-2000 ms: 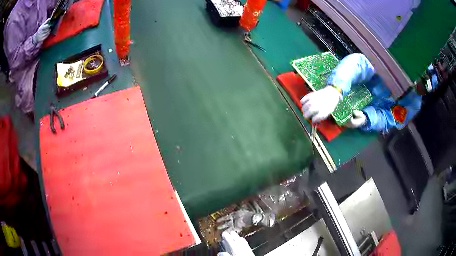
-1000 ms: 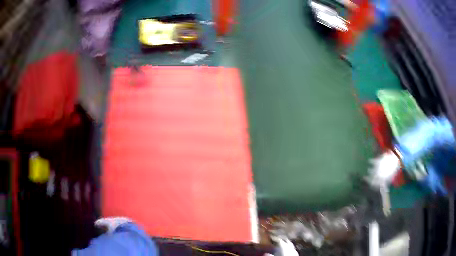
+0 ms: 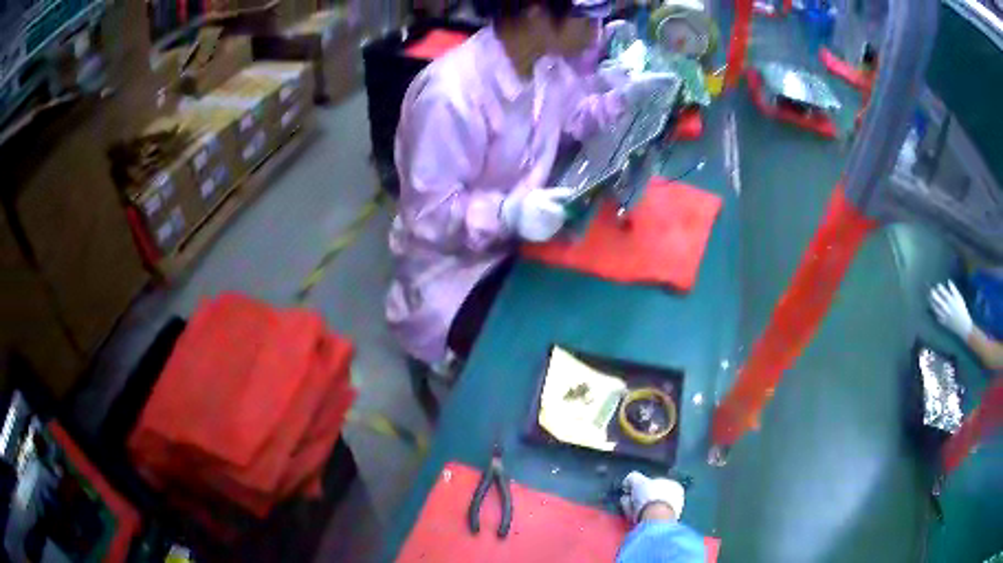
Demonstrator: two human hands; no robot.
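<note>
My right hand [image 3: 651,497], in a white glove below a blue sleeve, is low in the view at the far edge of the red bench mat [image 3: 550,528], just below the parts tray. Its fingers are curled. Thin dark bits show beside it, but whether it grips the marker pen cannot be told. The black parts tray [image 3: 536,429] holds pale paper and a yellow tape ring. Dark nippers [image 3: 491,497] lie on the mat, handles apart. My left hand is not in view.
A person in pink [image 3: 462,165] holds a board over a red sheet [image 3: 660,236] ahead. Red foam sheets [image 3: 237,390] are stacked at left. An orange-red post [image 3: 792,319] stands at right. Another gloved hand [image 3: 951,308] is near a component bin [image 3: 938,387].
The view has swung left and up, bringing in the stacked sheets, cartons and person in pink. My right hand has moved from the near edge to the mat's far edge. My left hand has left the picture.
</note>
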